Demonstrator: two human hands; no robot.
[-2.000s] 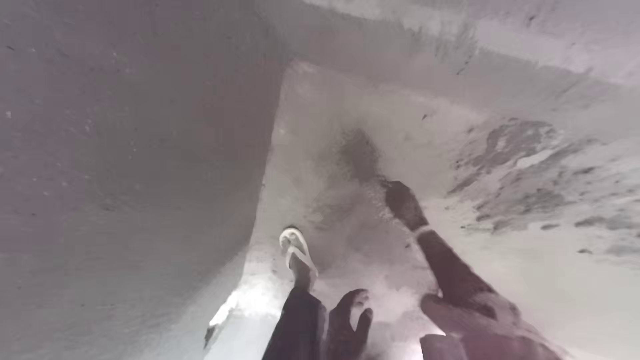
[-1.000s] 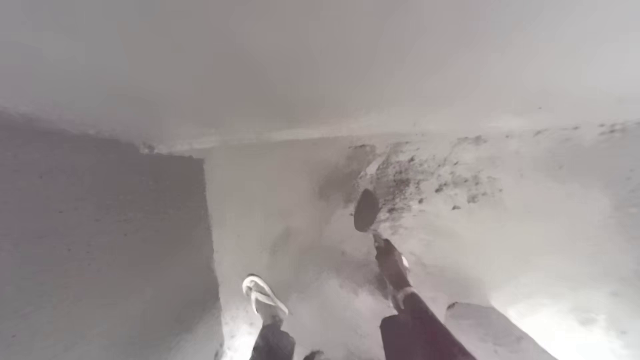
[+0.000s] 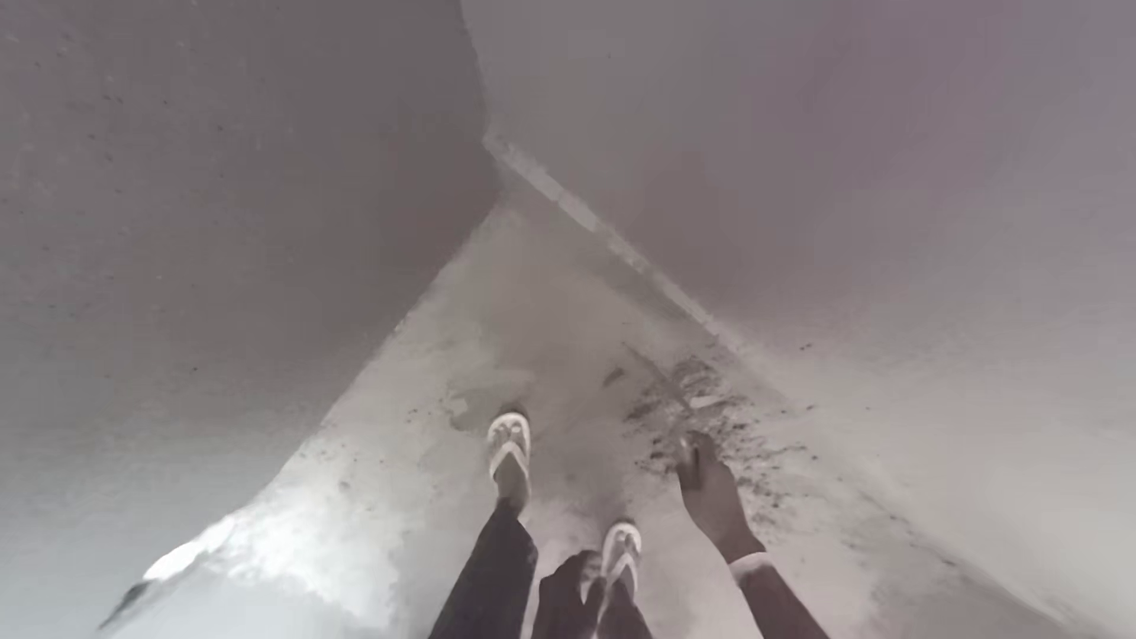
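My right hand point(image 3: 710, 501), with a pale band at the wrist, is low over the floor right of centre, its fingers closed on a trowel point(image 3: 658, 373). The trowel shows only as a thin, blurred dark line beyond the fingers, close to dark crumbly debris point(image 3: 697, 377) scattered on the floor. My left hand point(image 3: 568, 586) is a dark shape at the bottom centre, between my two feet; whether it holds anything cannot be made out. My feet wear pale flip-flops, one ahead point(image 3: 509, 444) and one further back point(image 3: 623, 546).
A dark wall or raised surface point(image 3: 222, 222) fills the left. Another wall point(image 3: 799, 177) rises at the right, with a pale strip point(image 3: 577, 209) along its foot. Both meet at a corner ahead. Bright light falls on the floor point(image 3: 311, 550) at the lower left.
The view has turned and shifted, bringing the corner ahead. The trowel blade, a dark oval one second ago, now shows as a thin line. A second flip-flop has come into view.
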